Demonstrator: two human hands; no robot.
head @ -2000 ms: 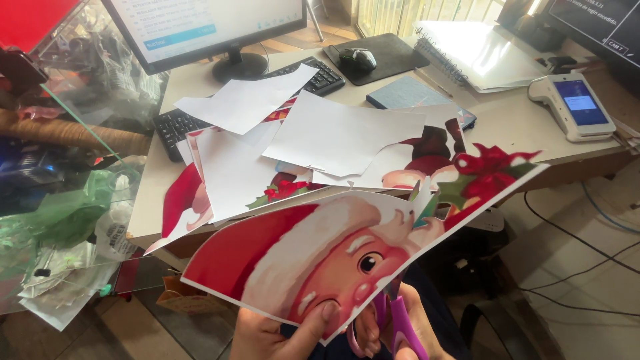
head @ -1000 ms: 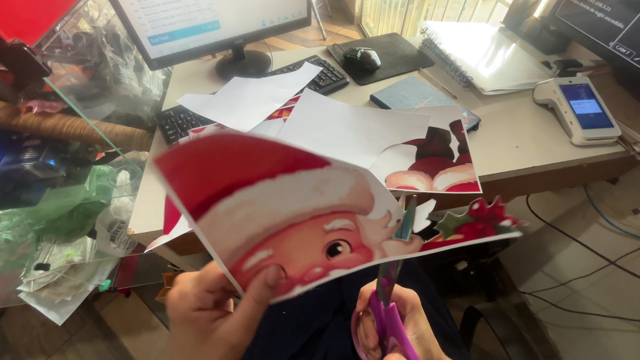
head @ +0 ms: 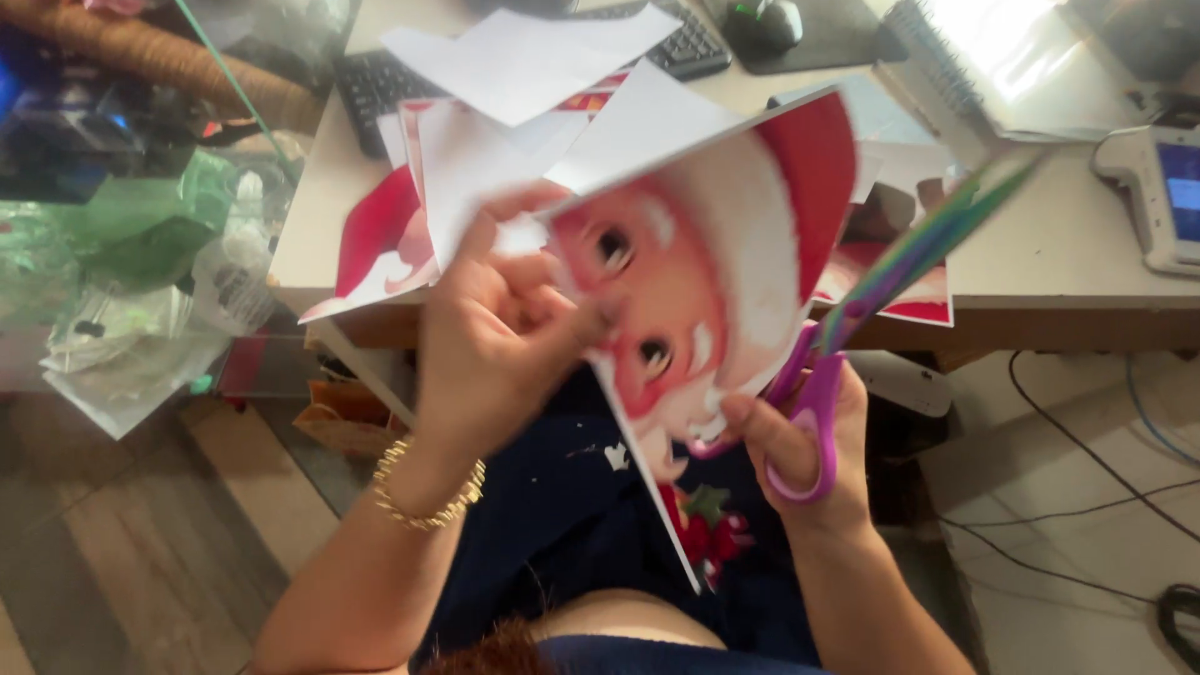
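Observation:
A printed paper Santa Claus face [head: 694,281], partly cut out, is held turned on its side above my lap. My left hand [head: 511,309], blurred, pinches its left edge between thumb and fingers. With its thumb and fingers my right hand [head: 806,441] holds the lower right edge of the print, while the purple handles of the scissors [head: 830,403] hang around the same hand. The scissors' iridescent blades point up and right, away from the paper, and look nearly closed. A holly motif with red berries [head: 708,534] is at the print's lower end.
White paper offcuts [head: 534,66] and more red Santa prints [head: 380,230] lie on the desk, partly over a keyboard [head: 694,47]. Beyond are a mouse [head: 778,23], a spiral notebook [head: 1012,75] and a card terminal [head: 1158,197]. Plastic bags [head: 141,225] sit at left; cables [head: 1078,403] run at right.
The Santa print has been turned from roughly upright to sideways. The scissors, earlier at the print's lower edge, now point away from it. My right hand now also holds the paper. The view has tilted down.

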